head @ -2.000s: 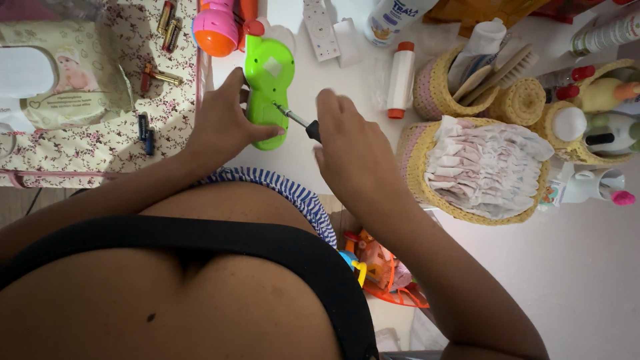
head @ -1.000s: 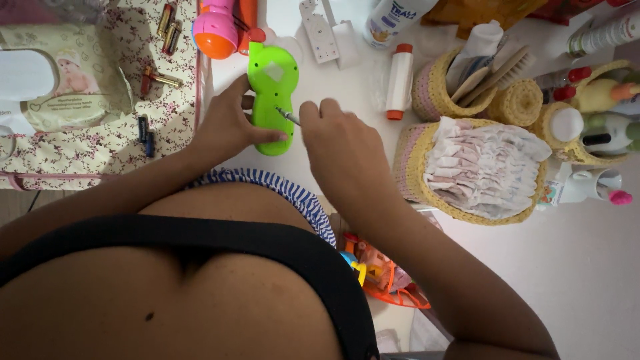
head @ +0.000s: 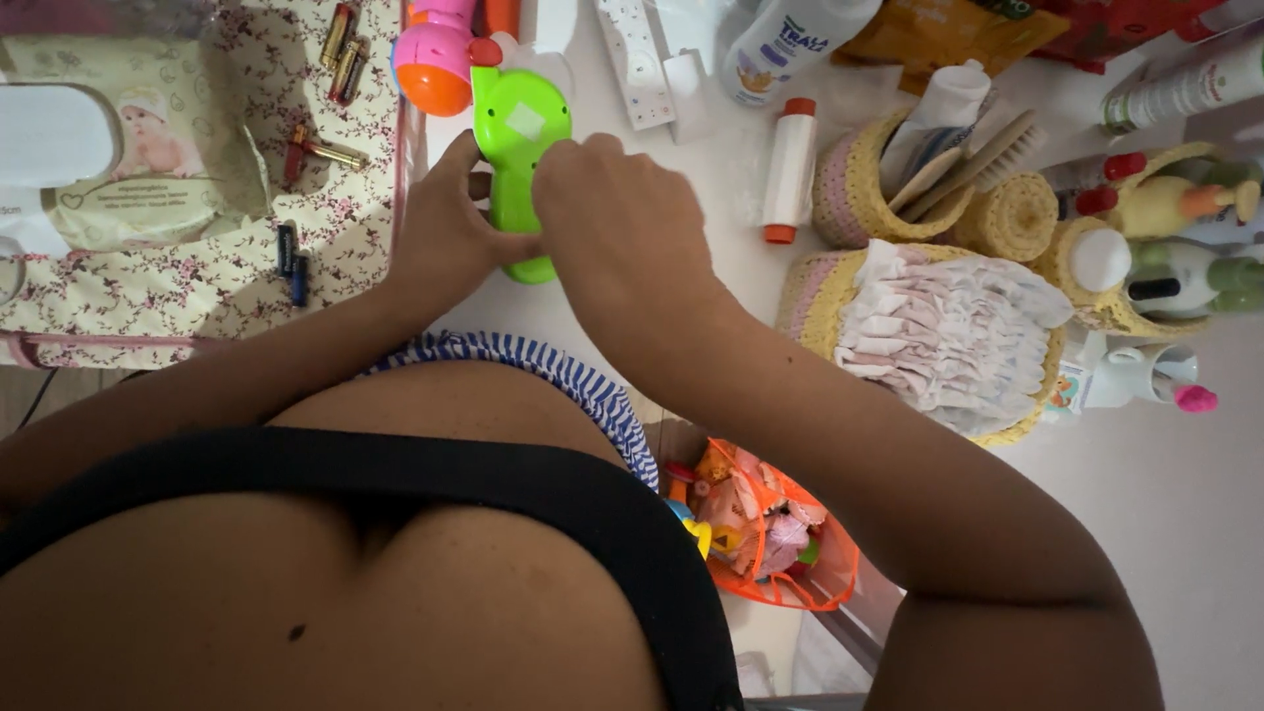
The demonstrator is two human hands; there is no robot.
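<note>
A bright green plastic toy piece [head: 515, 188] with screw holes and a pale patch rests on the white table. My left hand [head: 449, 232] grips its lower part, with the thumb across it and the fingers at its left edge. My right hand [head: 627, 237] is closed over the toy's right side; the screwdriver seen in it earlier is hidden behind the fingers now. A pink and orange toy [head: 434, 59] lies just beyond the green piece. On the floral mat are loose batteries, some red and gold [head: 348, 71], others dark blue [head: 298, 280].
A pack of wipes [head: 148, 148] lies at the left. To the right stand a white tube with orange ends [head: 790, 170], a crocheted basket of diapers [head: 805, 296] and baskets of toiletries. An orange mesh bag of toys [head: 780, 592] is below the table edge.
My right hand has moved left and up over the green piece, and the screwdriver shaft, visible in both earlier frames, has gone out of sight. My left hand keeps its hold.
</note>
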